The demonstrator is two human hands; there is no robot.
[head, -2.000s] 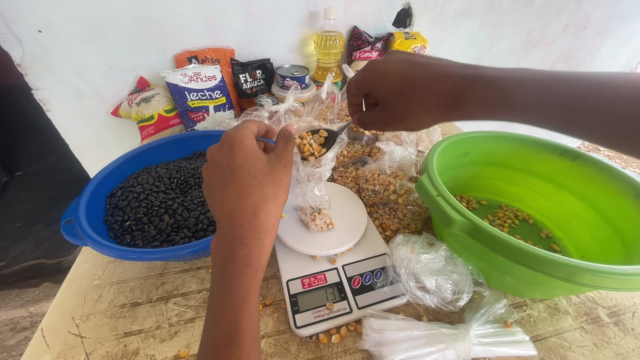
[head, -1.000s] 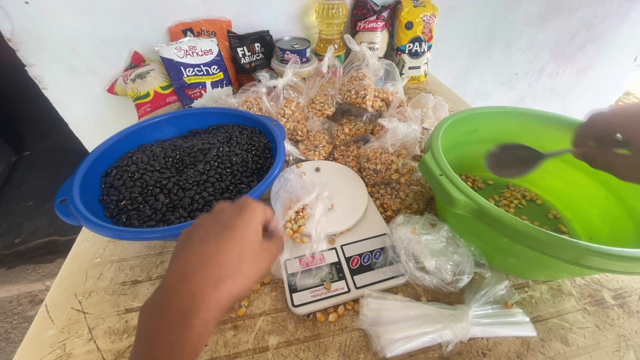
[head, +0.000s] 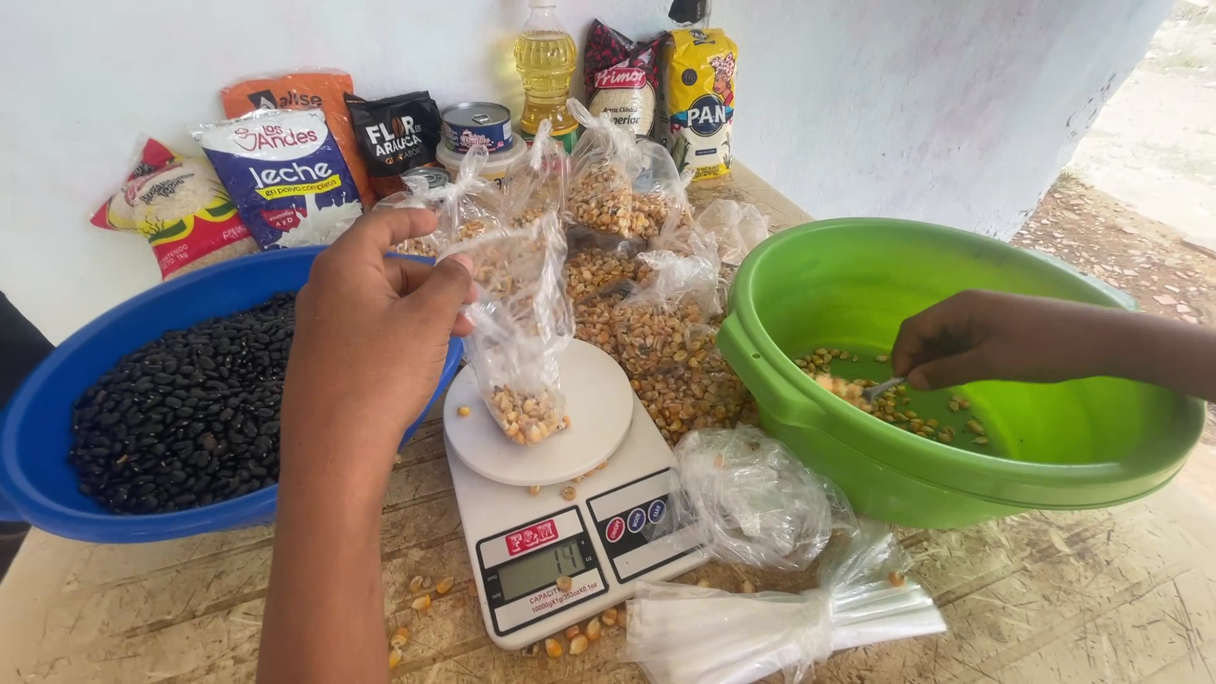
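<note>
My left hand (head: 380, 304) pinches the top of a clear plastic bag (head: 522, 380). Corn kernels fill the bag's bottom, which rests on the round white plate of a digital kitchen scale (head: 560, 513). My right hand (head: 950, 342) grips the handle of a metal spoon (head: 885, 387) inside the green plastic basin (head: 959, 480). The spoon's bowl is among the loose corn kernels (head: 912, 410) there. Black beans (head: 180, 408) lie in the blue plastic basin (head: 114, 525), partly behind my left hand and forearm.
Tied bags of corn (head: 665, 342) are piled behind the scale. Crumpled clear plastic (head: 750, 494) and a bundle of flat plastic bags (head: 779, 622) lie right of it. Loose kernels dot the table near the scale. Food packets, a can and an oil bottle (head: 545, 71) stand by the wall.
My right hand, above the small bag with a spoonful of kernels two seconds ago, is now down in the green basin. My left hand, low and apart from the bag one second ago, now holds its top up.
</note>
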